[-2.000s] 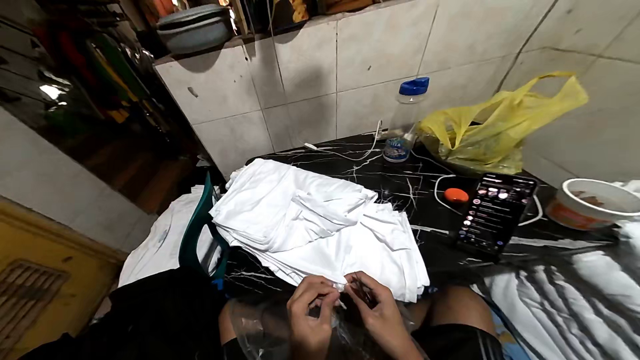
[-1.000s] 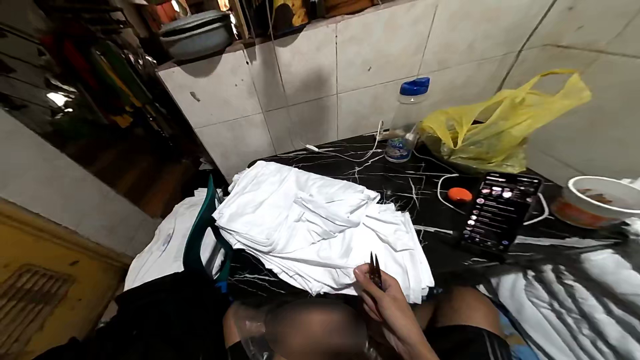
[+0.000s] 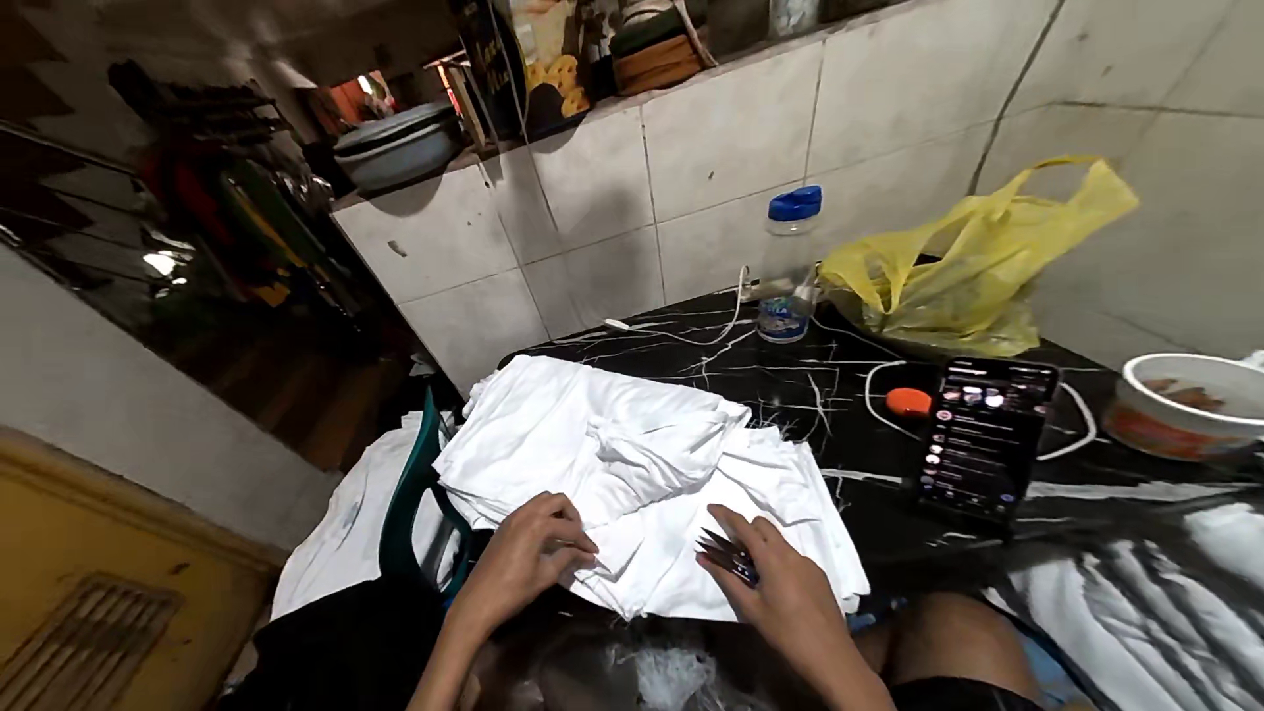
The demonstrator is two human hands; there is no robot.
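A stack of white cloth pieces (image 3: pixel 592 434) lies on a black marble-patterned table (image 3: pixel 889 538). My right hand (image 3: pixel 780 583) holds small dark metal thread snips (image 3: pixel 729 559), their points toward the upper left, over the front part of the stack. At the near left edge of the cloth is my left hand (image 3: pixel 533 553), its fingertips close together at a raised corner of fabric; whether they pinch it cannot be told. A clear plastic bag with white scraps (image 3: pixel 671 676) lies below, between the knees.
Behind the stack stands a plastic bottle (image 3: pixel 787 267) with a blue cap, beside a yellow plastic bag (image 3: pixel 968 267). To the right are a phone (image 3: pixel 990 439), an orange object (image 3: pixel 908 402), a white cable and a tub (image 3: pixel 1195 405). A green chair (image 3: pixel 405 504) holds more white cloth (image 3: pixel 346 513).
Both hands, together below the stack two seconds ago, are now apart at the cloth. My left hand has come up from low near the lap, where it was a second ago.
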